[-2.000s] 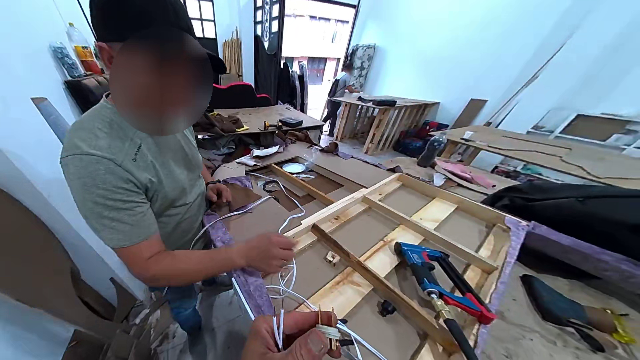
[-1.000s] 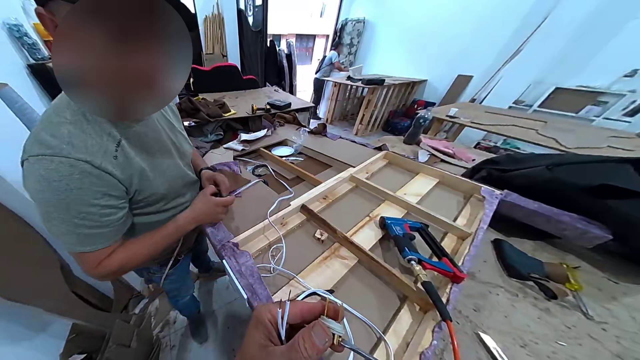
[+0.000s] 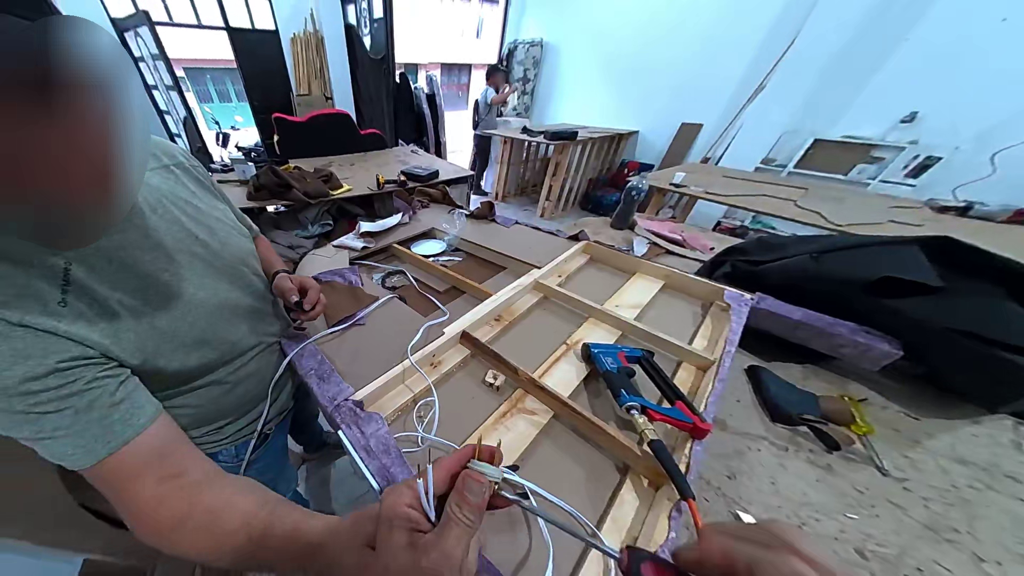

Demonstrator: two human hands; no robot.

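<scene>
My left hand (image 3: 432, 516) pinches a small pale electrical plug (image 3: 485, 471) with brass prongs, above the wooden frame's lower left. White wires (image 3: 426, 496) with bare copper ends stick up between its fingers. A screwdriver (image 3: 570, 528) reaches from the lower right, its shaft end at the plug. My right hand (image 3: 752, 552), blurred and partly cut off at the bottom edge, is at its red and black handle. A co-worker's forearm (image 3: 232, 512) extends to my left hand; where that arm's hand lies cannot be told. White cable (image 3: 414, 352) loops across the frame.
A blue, black and red pneumatic staple gun (image 3: 632, 380) with a hose lies on the wooden frame (image 3: 592, 316). The co-worker (image 3: 184, 304) stands at the left. A hammer-like tool or scrap and a yellow-handled tool (image 3: 862, 424) lie right. Another person (image 3: 485, 120) stands behind.
The screwdriver and my right hand have come into view at the lower right. The co-worker's hands, together one second ago, are now apart, one forearm reaching toward my left hand.
</scene>
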